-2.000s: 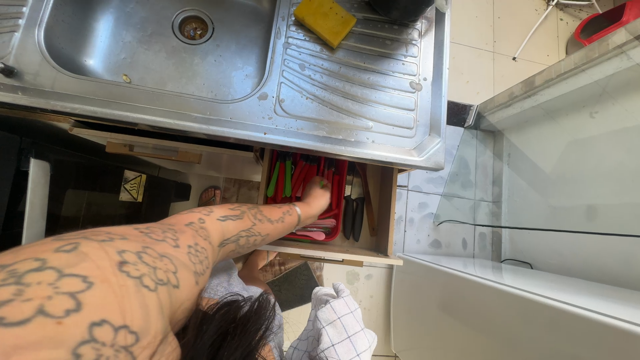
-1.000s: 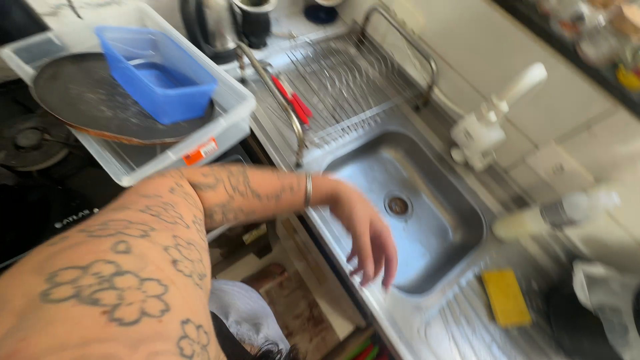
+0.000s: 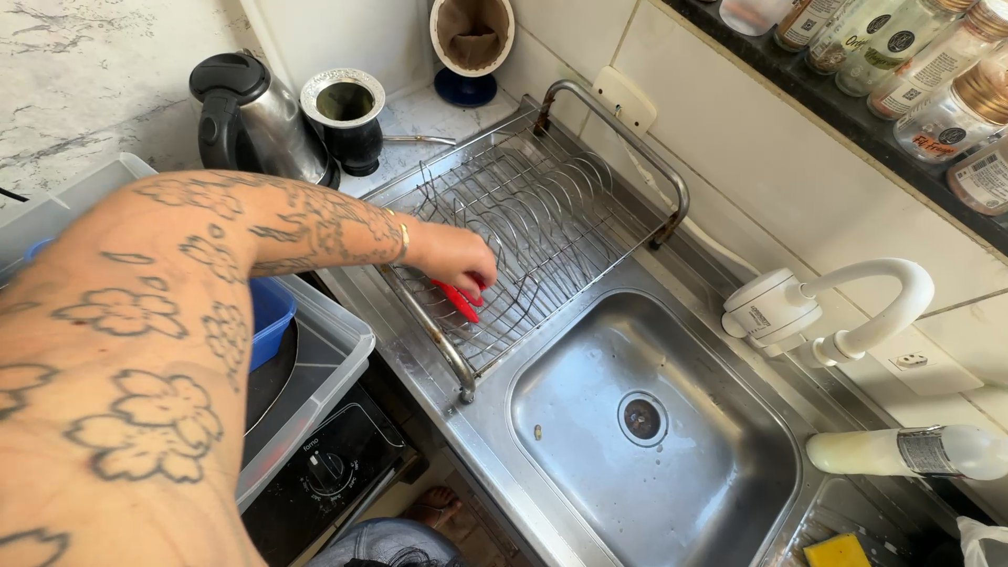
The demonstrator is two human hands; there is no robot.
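My left hand (image 3: 461, 256) reaches in from the left over the wire dish rack (image 3: 543, 228), its fingers curled around red-handled cutlery (image 3: 457, 303). The red handles lie low at the rack's near left end, and their other ends are hidden under the hand. Just right of the rack is the stainless steel sink basin (image 3: 654, 441). My right hand is out of view.
A steel electric kettle (image 3: 264, 118), a gourd cup (image 3: 346, 118) and a metal straw stand behind the rack. Under my arm sits a clear plastic tub (image 3: 346, 346) with a blue container (image 3: 272, 315). A white faucet (image 3: 858, 315), a bottle (image 3: 874, 453) and a yellow sponge (image 3: 836, 551) are at right.
The view has swung from the drawer to the dish rack. My left hand, inside the drawer at first and then empty over the sink edge, has moved onto the red-handled cutlery in the rack.
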